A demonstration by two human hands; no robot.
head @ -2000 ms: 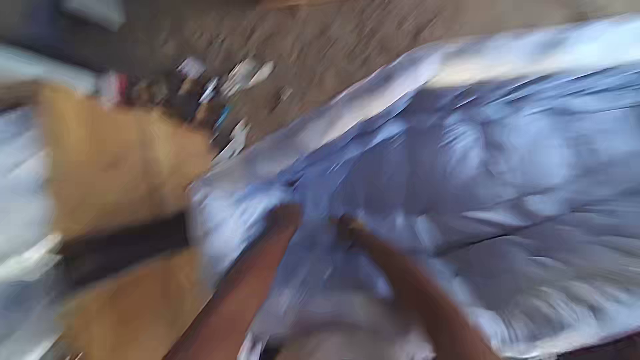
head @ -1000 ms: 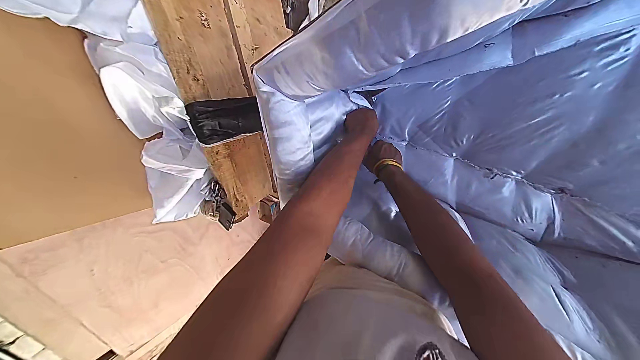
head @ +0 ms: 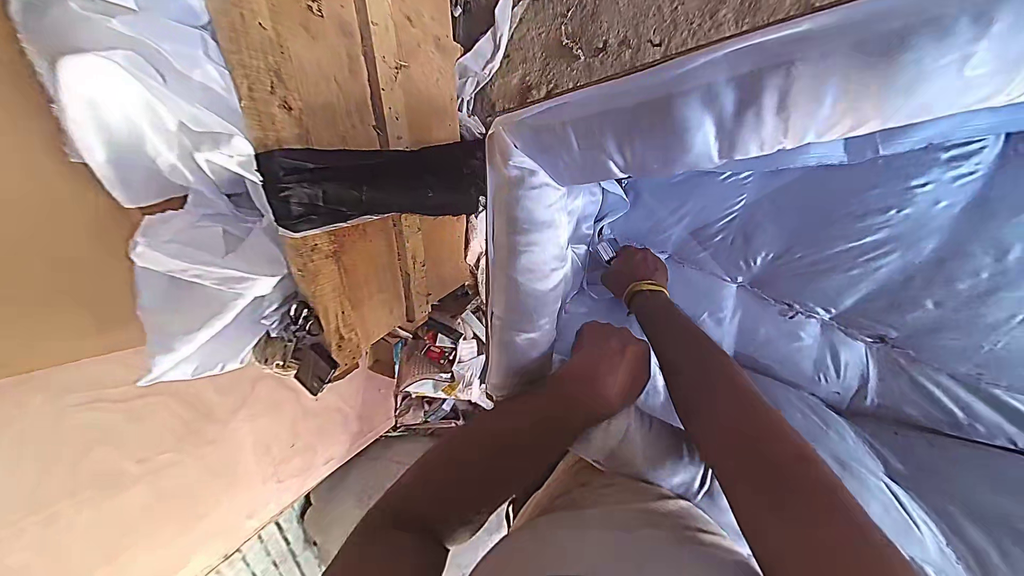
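Observation:
White satin lining [head: 688,296] with a padded rim [head: 524,264] covers the inside of a long box-like form. My right hand [head: 634,270], with a yellow band at its wrist, is closed around a small metallic tool [head: 607,249] at the inner corner of the lining; the tool's kind cannot be told. Nearer to my body, my left hand [head: 612,364] is a closed fist over the satin. Whether it pinches some of the cloth is hidden.
To the left lie wooden boards [head: 320,88] with a black cloth strip [head: 368,186] across them. Crumpled white fabric [head: 192,232] hangs beside a tan panel [head: 56,216]. Scraps and litter [head: 448,360] fill the gap by the rim. Rough ground [head: 608,40] shows beyond.
My hands, close together at the inner corner one second ago, are now farther apart, with my left hand nearer my body. The metallic tool now shows at my right hand.

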